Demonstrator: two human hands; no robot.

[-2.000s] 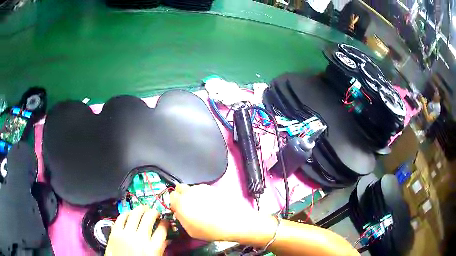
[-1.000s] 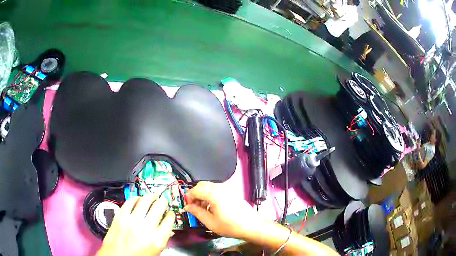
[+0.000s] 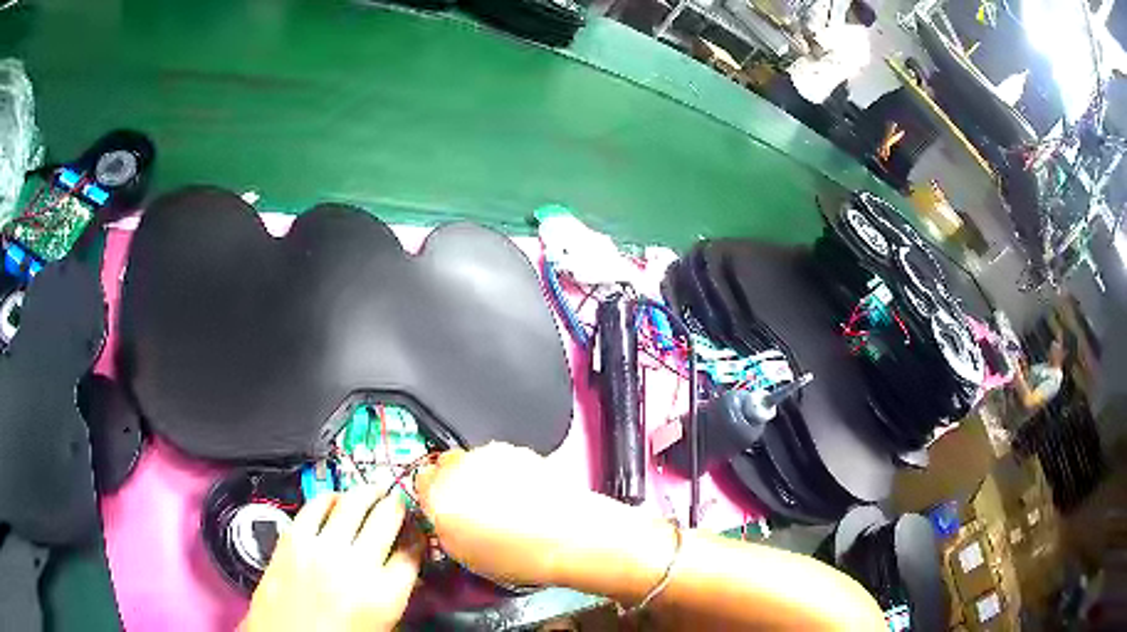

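Observation:
The black lobed drum pad body [image 3: 334, 321] lies flat on the pink mat. The open control/speaker unit lies at its near notch, with a round speaker [image 3: 257, 533] at the left and a green circuit board [image 3: 375, 442] showing. My left hand [image 3: 340, 562] rests over the near part of the board, fingers spread. My right hand [image 3: 488, 500] is at the board's right side with fingers curled at thin red and black wires [image 3: 418, 473]. Its fingertips are partly hidden, so I cannot tell if it grips a wire.
An electric screwdriver [image 3: 620, 401] lies right of the pad, beside a dark squeeze bottle [image 3: 742, 414] and crumpled white cloth [image 3: 587, 247]. Stacked pads [image 3: 791, 321] stand at the right. Another open unit [image 3: 56, 220] lies at the left. A person [image 3: 1042, 380] is far right.
My right hand has moved left and inward over the board's right side, covering the blue part seen there before. My left hand stays over the board.

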